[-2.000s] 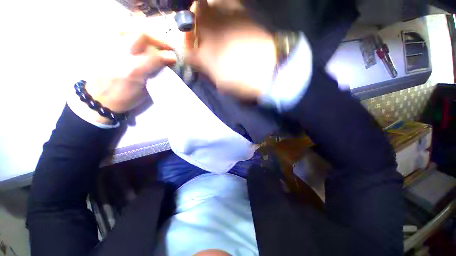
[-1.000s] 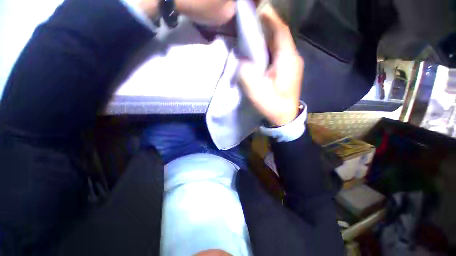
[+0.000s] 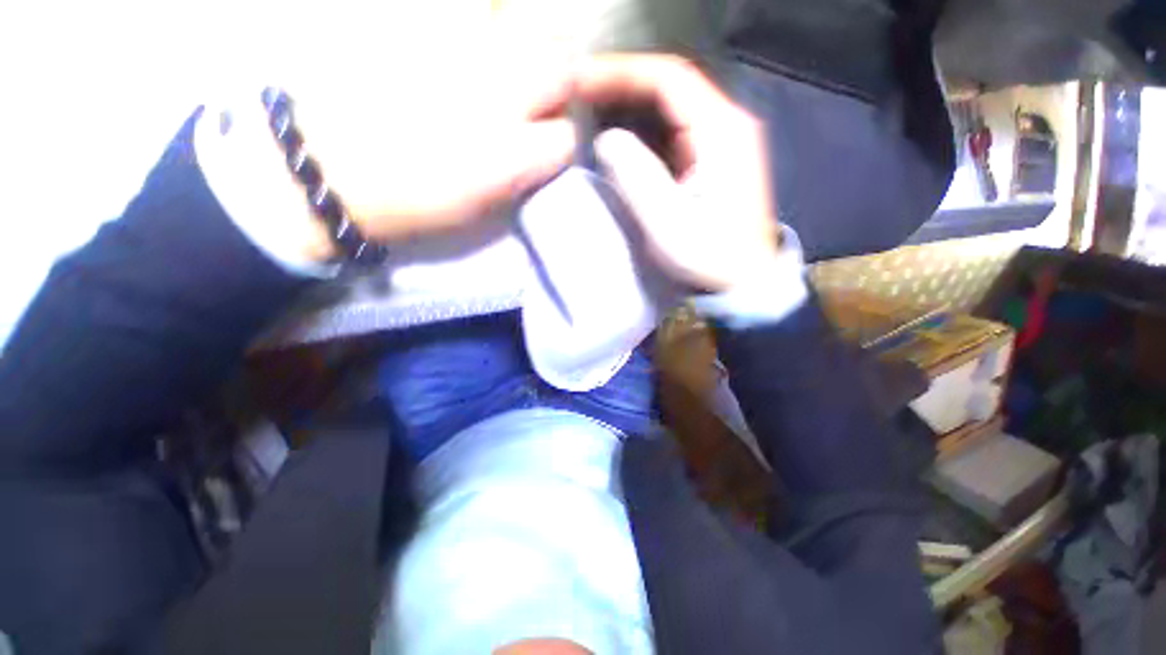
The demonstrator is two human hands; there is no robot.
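A white or pale lavender piece (image 3: 582, 288) hangs from between my hands over the table's near edge towards my lap. My right hand (image 3: 697, 173) has thumb and fingers curled around its upper end, where a narrow dark strip (image 3: 584, 132) shows between the fingertips. My left hand (image 3: 480, 186) is overexposed and blurred; its fingertips meet the cloth from the left, and its exact grip is unclear. A dark fabric panel (image 3: 838, 166) lies right of my right hand and reaches over the table edge.
The white table (image 3: 115, 77) has a grey ruled front edge (image 3: 422, 314). At the right are a red tool (image 3: 981, 145) on the table, a white box (image 3: 965, 390) with papers on it, a grey box (image 3: 997, 473) below, and loose cloth (image 3: 1106, 525).
The view has moved off the machine head's round knob. Since one second ago, my left hand has come lower beside my right, and the pale piece hangs lower between them.
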